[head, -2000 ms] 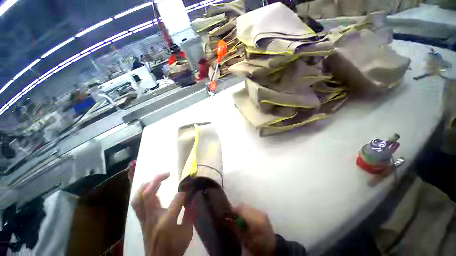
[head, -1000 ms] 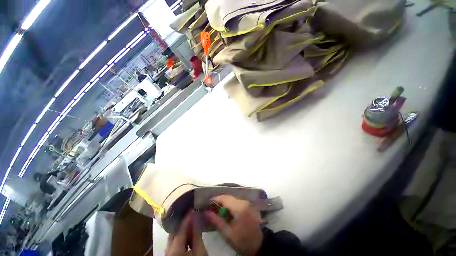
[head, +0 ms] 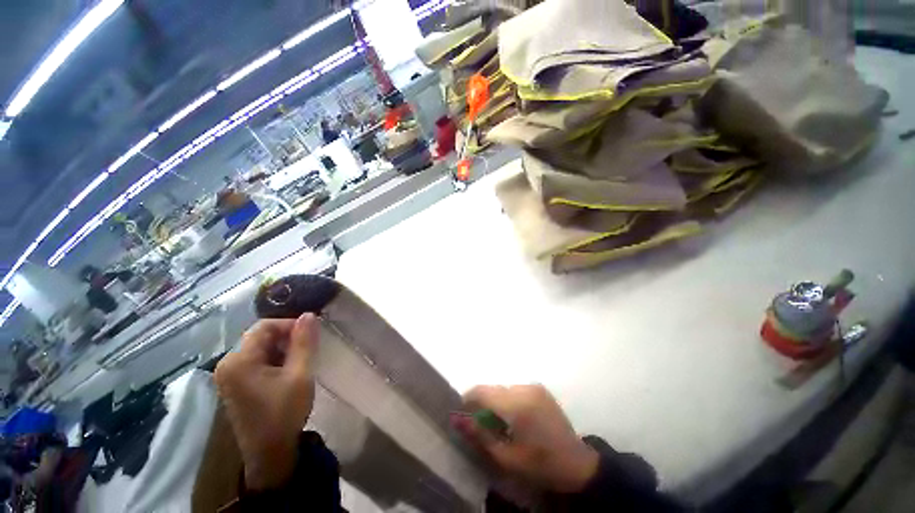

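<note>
A beige-grey fabric bag (head: 373, 353) lies at the near left part of the white table, stretched from upper left to lower right, with a stitched seam line along it. Its far end is dark, with a small ring-like shape on it. My left hand (head: 269, 386) is at the far end, thumb and index finger pinched together; whether they hold cloth or thread cannot be told. My right hand (head: 527, 433) is closed around a short green handle (head: 489, 422) at the bag's right edge. The tool's tip is hidden.
A stack of beige bags with yellow edges (head: 617, 150) stands on the far side of the white table (head: 602, 331). A red and grey tool pot (head: 800, 321) is at the right, with a metal tool beside it. An orange tool (head: 478, 97) is left of the stack. A brown carton (head: 218, 463) is at lower left.
The bag has turned and now runs diagonally. My left hand has moved up and left to its far end. My right hand keeps the green handle and has moved slightly right.
</note>
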